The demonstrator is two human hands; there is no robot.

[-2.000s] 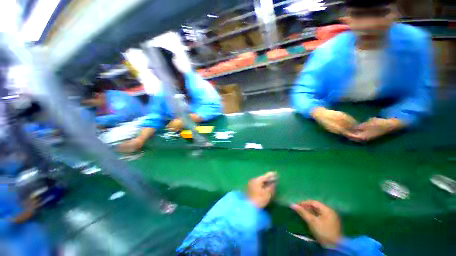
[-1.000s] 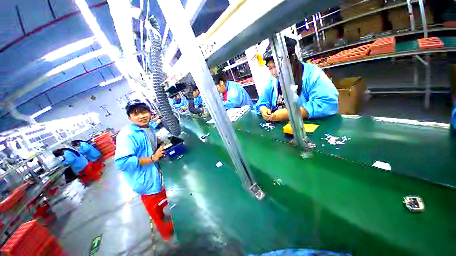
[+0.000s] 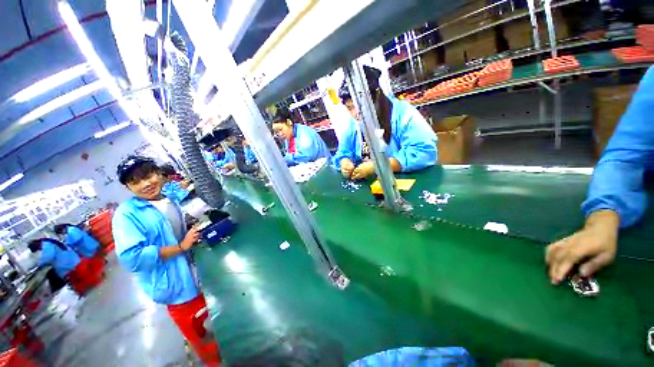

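Note:
A blue sleeve of mine (image 3: 410,357) shows at the bottom edge, and my left hand is out of the picture. A blurred sliver of skin, seemingly my right hand (image 3: 527,363), is cut off by the bottom edge; its fingers and anything in it are hidden. An open unit (image 3: 586,286) with a pale rim and dark inside lies on the green belt at the right, under the fingers of a person opposite. Part of another pale-rimmed unit (image 3: 651,340) shows at the right edge.
Metal posts (image 3: 269,154) stand along the belt. A yellow-orange box (image 3: 393,186), small white parts (image 3: 436,198) and a flat white piece (image 3: 495,227) lie across it. At left a person (image 3: 158,233) holds a blue bin (image 3: 217,228). Other blue-smocked workers sit beyond.
The view has swung from my hands to the left, then slightly back right. My hands have left the picture except for a sliver. Another person's hand now reaches onto the unit at right.

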